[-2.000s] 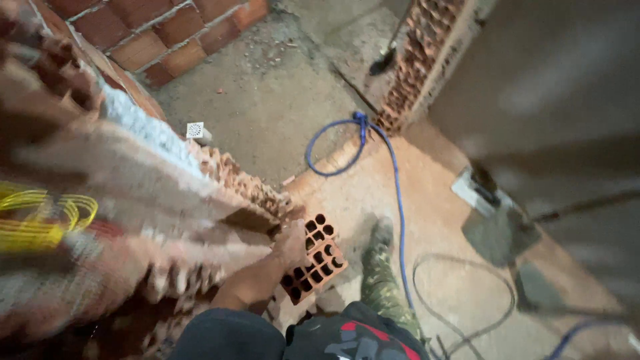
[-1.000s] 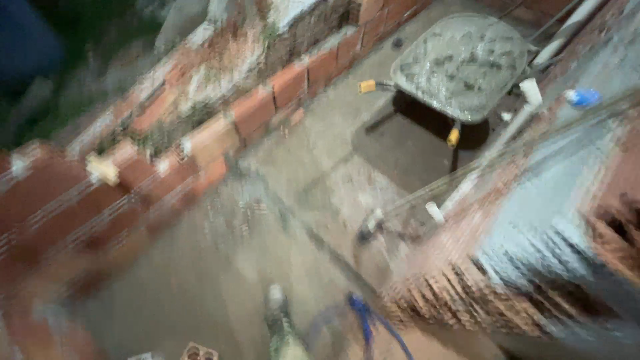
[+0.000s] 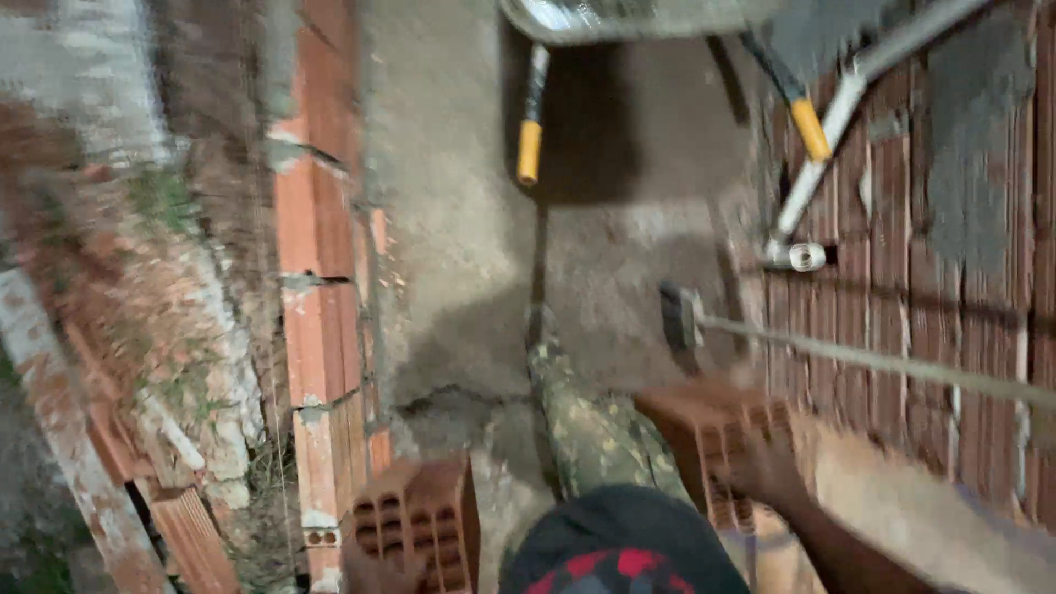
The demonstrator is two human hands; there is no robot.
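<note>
My right hand grips a hollow clay brick at the lower right, its fingers on the holed face. At the bottom left my left hand, partly cut off by the frame edge and blurred, holds a second hollow clay brick. That brick is just right of a low wall of orange hollow bricks. My leg in camouflage trousers shows between the two bricks.
A wheelbarrow stands ahead, with yellow handle grips. A broom or brush head with a long handle crosses from the right. White pipe runs along the ribbed brick wall. Rubble and a plank lie left.
The view has swung from the blue hose to the low brick wall and the wheelbarrow. Two seconds back one hand was at a hollow brick on the floor; now each hand has a brick.
</note>
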